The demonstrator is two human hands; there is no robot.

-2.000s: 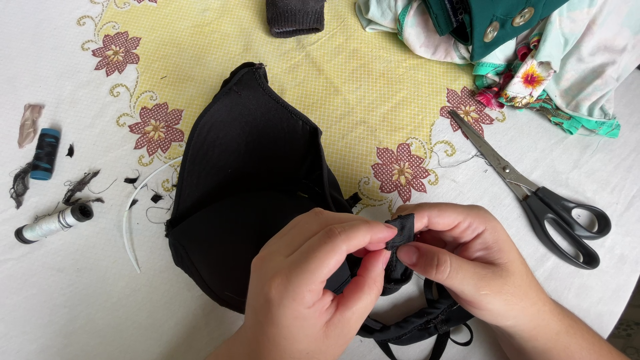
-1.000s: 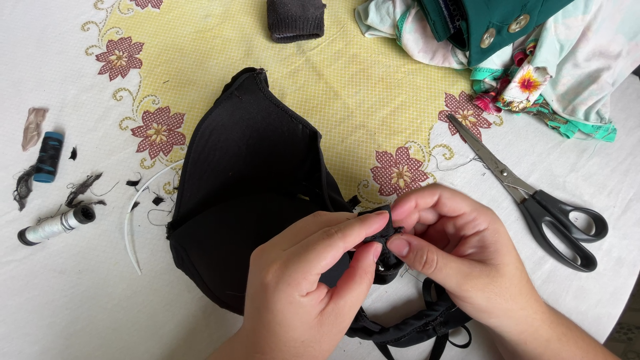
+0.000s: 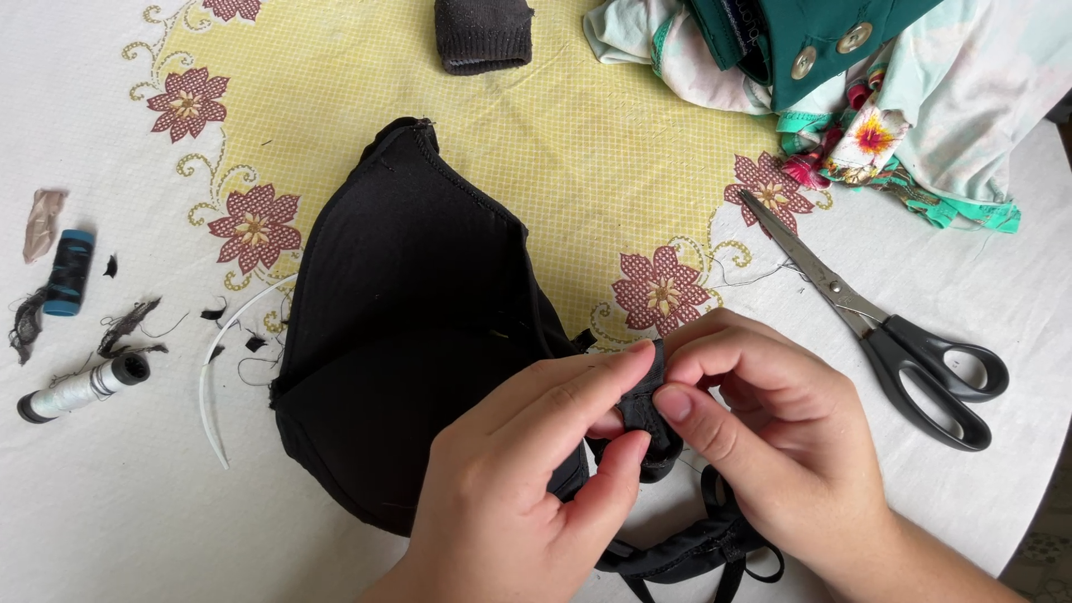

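A black bra (image 3: 402,276) lies on the tablecloth, one padded cup spread at the centre and its band and straps curving below my hands. My left hand (image 3: 536,461) pinches a black fabric edge of the bra between thumb and fingers. Close beside it, my right hand (image 3: 754,419) grips the same edge with thumb and forefinger. Whether a needle is between the fingers cannot be seen. Scissors with black handles (image 3: 930,360) lie to the right of my right hand, blades toward the upper left.
At left are a dark thread spool (image 3: 69,272), a white thread spool (image 3: 84,388), thread scraps (image 3: 126,327) and a curved white strip (image 3: 207,394). A dark knitted cuff (image 3: 483,38) is at the top; a green buttoned garment (image 3: 812,42) lies on floral fabric (image 3: 955,109) at upper right.
My right fingers, raised and more spread a second ago, have come down onto the black fabric edge. My left hand keeps its pinch. The scissors and spools have not moved on the table.
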